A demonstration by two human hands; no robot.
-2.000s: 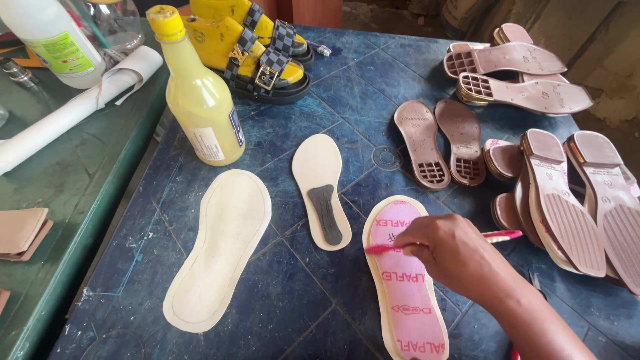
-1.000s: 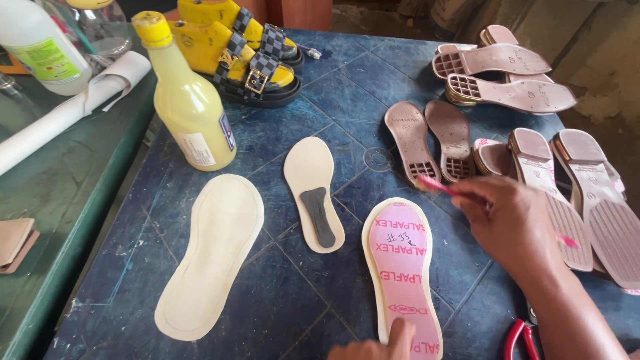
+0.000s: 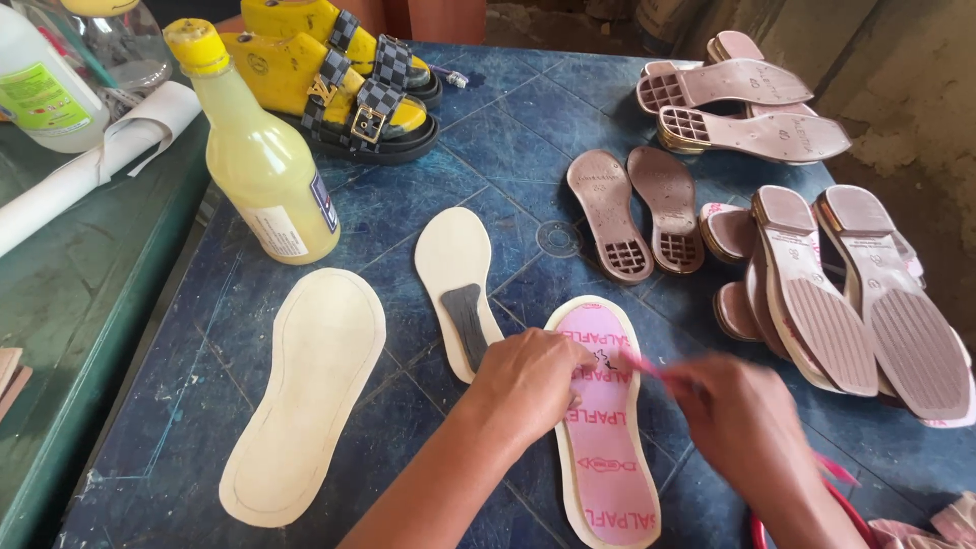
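A pink printed insole board point(image 3: 602, 427) lies on a larger cream sole-shaped piece point(image 3: 563, 450) at lower centre. My left hand point(image 3: 534, 381) rests on the upper left part of the pink board, fingers bent, with no tool seen in it. To the right, my right hand point(image 3: 732, 412), blurred, holds a slim pink pen-like tool point(image 3: 648, 367) whose tip is at the board's right edge. A cream insole with a dark grey shank patch point(image 3: 454, 252) lies just left of my left hand. Farther left is a cream sole-shaped piece point(image 3: 305, 381) with an outline drawn inside its edge.
A bottle of yellowish liquid point(image 3: 267, 175) stands at the upper left, before checkered sandals on yellow lasts point(image 3: 358, 99). Brown outsoles point(image 3: 610, 213) and several heeled soles point(image 3: 823, 297) lie at the right. Red-handled tool point(image 3: 846, 511) sits near my right forearm. A paper roll point(image 3: 99, 164) lies left.
My left hand has come in from the bottom edge and moved up onto the pink board. My right hand, still with the pink tool, has moved from beside the brown outsoles down toward the board.
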